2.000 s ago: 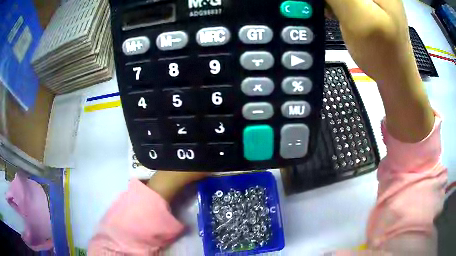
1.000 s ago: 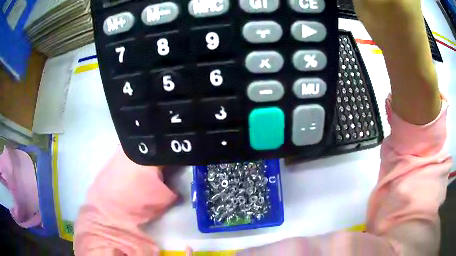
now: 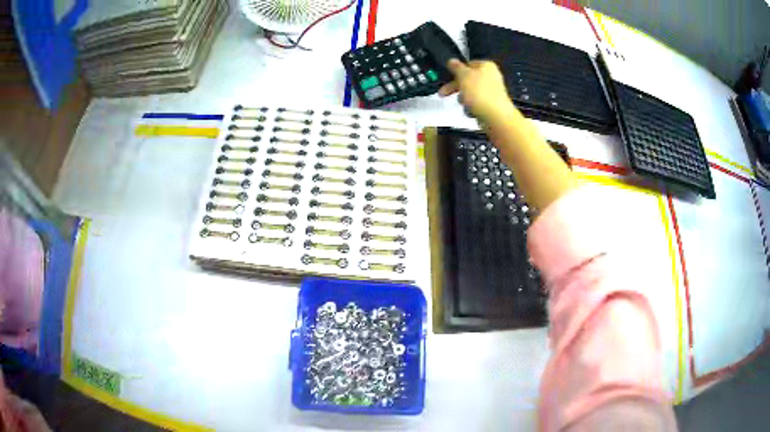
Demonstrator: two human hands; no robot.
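The black calculator (image 3: 401,66) lies at the back of the white tabletop, beside the fan. My right hand (image 3: 474,86) is at its right edge, thumb and fingers closed on that edge. My right arm in a pink sleeve reaches across the black pocket tray (image 3: 485,270), which is partly filled with silver pieces. My left hand is out of the picture. The cream-white slotted board (image 3: 300,181) has rows of bone-shaped slots with dark rings at most ends. The blue bin (image 3: 420,346) of small silver metal rings (image 3: 355,359) sits in front of it.
A board stack (image 3: 139,59) stands back left near a blue folder (image 3: 46,55). A white fan (image 3: 287,10) with a red cord is at the back. Black trays (image 3: 540,76) and another black tray (image 3: 667,139) lie back right. A pink cloth (image 3: 21,270) is at the left edge.
The calculator has moved from close before the camera to the back of the table, with my right hand at its edge. The slotted board is now uncovered. My left sleeve has left the middle.
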